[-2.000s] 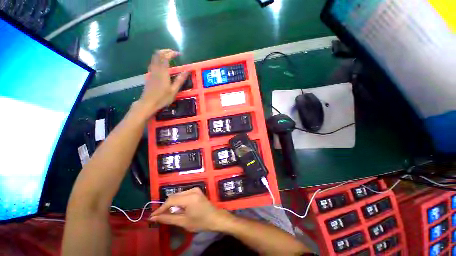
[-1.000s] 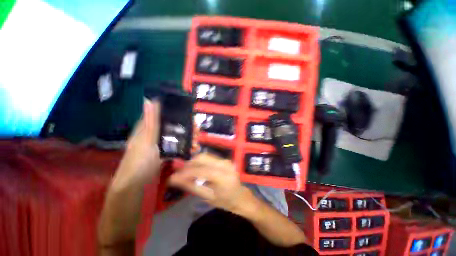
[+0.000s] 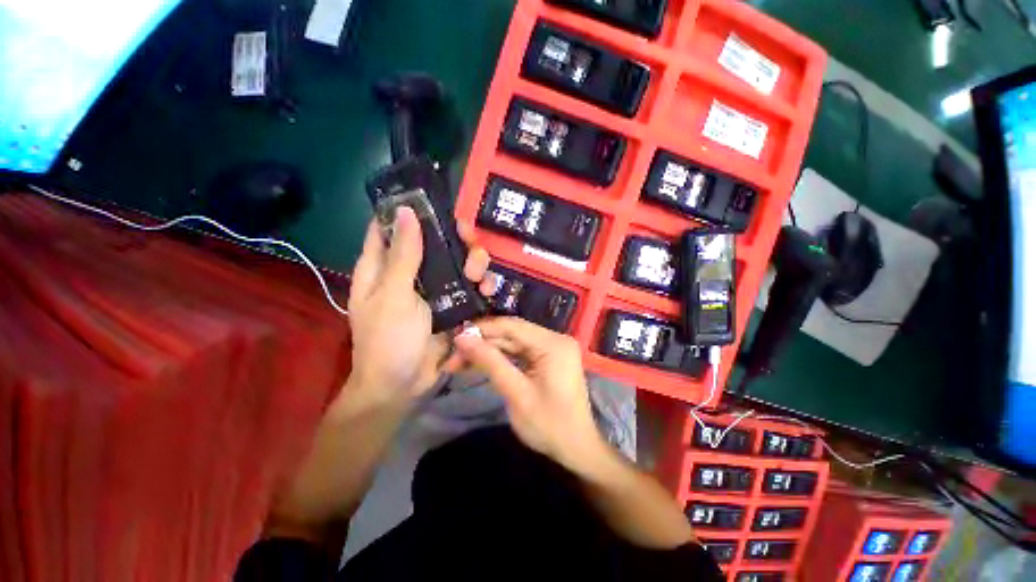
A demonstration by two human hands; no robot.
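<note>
My left hand (image 3: pixel 392 307) holds a black phone (image 3: pixel 437 256), its back up, just left of the red tray. My right hand (image 3: pixel 534 381) pinches a small white plug (image 3: pixel 469 333) at the phone's bottom end. Whether the plug is seated cannot be told. The red tray (image 3: pixel 784 176) holds several phones back up, and two upper right pockets show only white labels (image 3: pixel 736 129). Another phone (image 3: pixel 711 287) with a white cable (image 3: pixel 713 370) at its end lies across the tray's right column.
A barcode scanner (image 3: pixel 784 290) and a mouse (image 3: pixel 850 256) on a pale pad (image 3: pixel 897 273) are to the right. Another scanner (image 3: pixel 407 102) lies left of the tray. Monitors stand at both sides. Filled trays (image 3: pixel 750 500) are lower right. Stacked red trays (image 3: pixel 136 398) fill the lower left.
My left hand has left the tray's top and now holds a phone by the tray's left side. My right hand has brought the plug to its end. The view has turned and shifted left.
</note>
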